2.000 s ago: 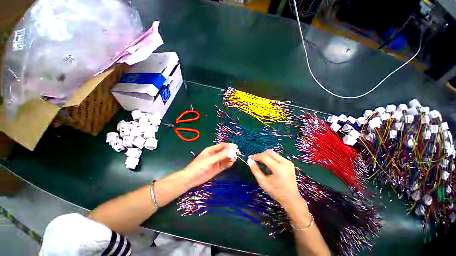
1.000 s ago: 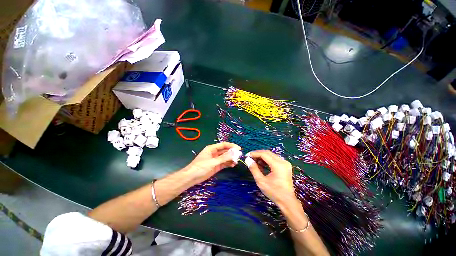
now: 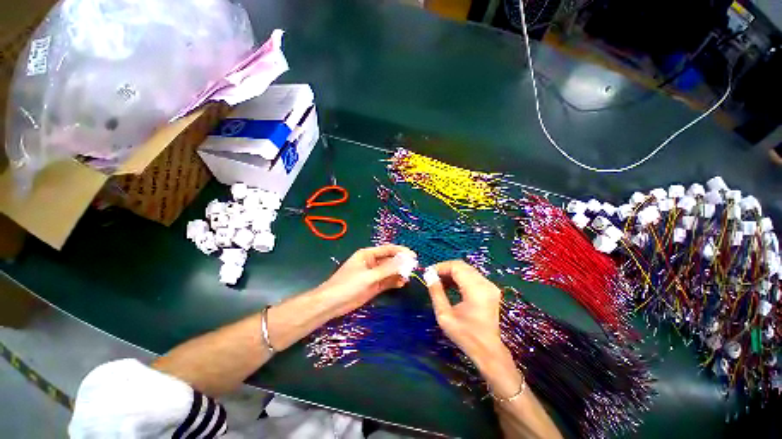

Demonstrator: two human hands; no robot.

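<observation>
My left hand [image 3: 375, 270] holds a small white connector housing [image 3: 407, 263] at its fingertips, above the green wires [image 3: 433, 240]. My right hand [image 3: 465, 300] is just to the right, thumb and fingertips pinched together with something small and white at them. A short yellowish wire [image 3: 419, 277] shows between the two hands. The rest of the piece is hidden by the fingers. The blue wires [image 3: 394, 333] lie on the near side, with the dark wires [image 3: 570, 364] to their right.
Yellow wires [image 3: 450, 181] and red wires [image 3: 574, 261] lie beyond. Finished harnesses [image 3: 703, 257] heap at far right. Loose housings [image 3: 233, 225], orange-handled scissors [image 3: 326, 212], a white carton [image 3: 257, 141], a cardboard box [image 3: 159, 184] and a plastic bag [image 3: 129, 77] are at left. A white cable [image 3: 549, 129] curves across the far side.
Both hands stay close together, with only small finger shifts around the housing. The whole view has shifted slightly. Nothing on the bench has visibly been moved.
</observation>
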